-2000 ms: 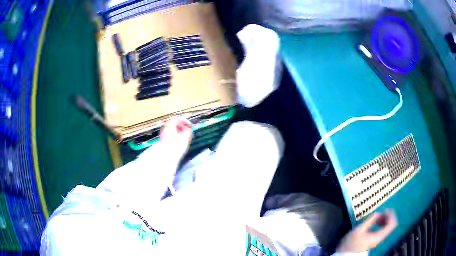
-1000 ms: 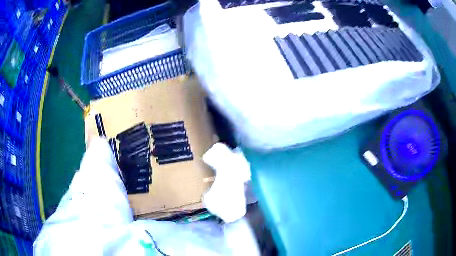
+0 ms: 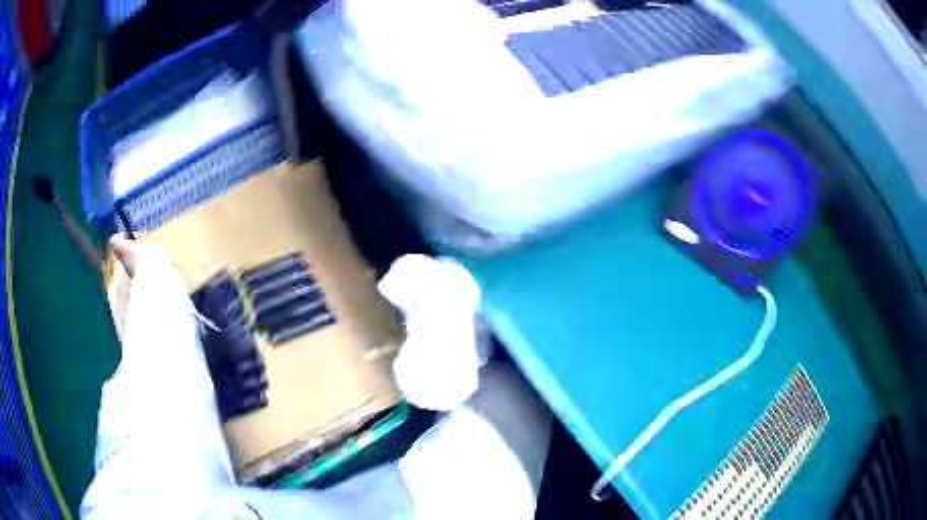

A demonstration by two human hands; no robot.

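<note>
My left hand (image 3: 123,252), blurred at the cardboard's upper left corner, has its fingers closed on one end of a thin black bar (image 3: 124,217) that points up towards the blue basket. Rows of black bars (image 3: 289,297) lie on the brown cardboard sheet (image 3: 335,371); my left sleeve runs beside them. My right hand is out of the picture.
A blue basket (image 3: 208,173) with white strips stands beyond the cardboard. A film-covered stack (image 3: 488,152) bears black bars. On the teal bench (image 3: 590,335) are a glowing fan (image 3: 754,193), its white cable (image 3: 701,394), a sheet of small pads (image 3: 764,457) and a black slotted tray (image 3: 876,477).
My left hand has moved from the cardboard's front edge to its far left corner and taken hold of a black bar. My right hand has left the view. The view has shifted.
</note>
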